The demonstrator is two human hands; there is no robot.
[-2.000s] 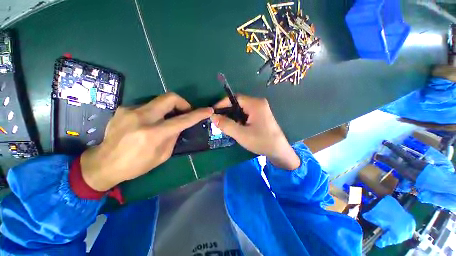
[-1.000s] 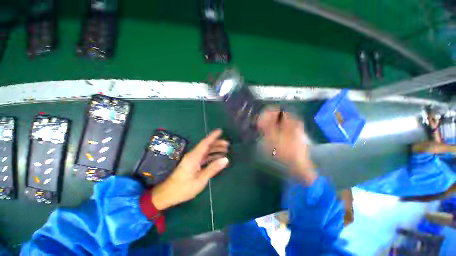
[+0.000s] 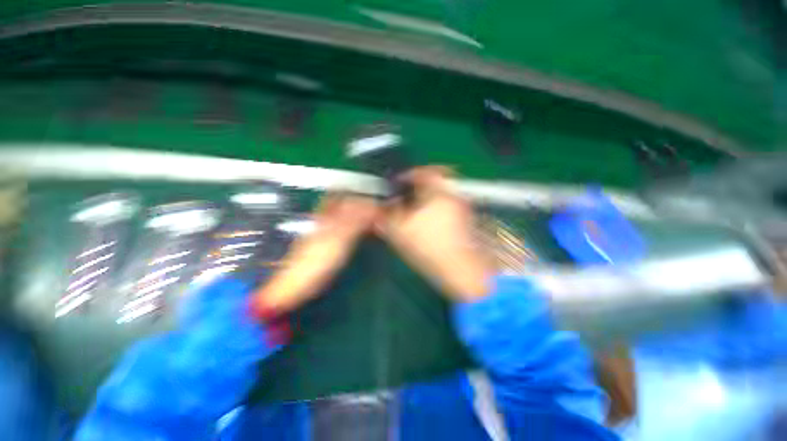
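Note:
The frame is badly blurred. A dark phone assembly (image 3: 378, 155) with a bright end is at the conveyor's white edge, its near end at my hands. My right hand (image 3: 436, 226) is at its near right side, with fingers closed around that end. My left hand (image 3: 343, 226) is beside it at the lower left; whether its fingers grip the phone is too blurred to tell. No tool can be made out. The pile of flex parts (image 3: 509, 245) shows partly beyond my right hand.
Several phone assemblies (image 3: 173, 250) lie on the bench at the left. The green conveyor (image 3: 431, 142) runs beyond the white edge (image 3: 173, 165) and carries more dark phones (image 3: 500, 129). A blue bin (image 3: 597, 228) stands at the right. A blue sleeve (image 3: 716, 332) shows at far right.
The view has swung and blurred. The phone in my right hand is now upright at the conveyor edge. My left hand has moved up beside my right hand.

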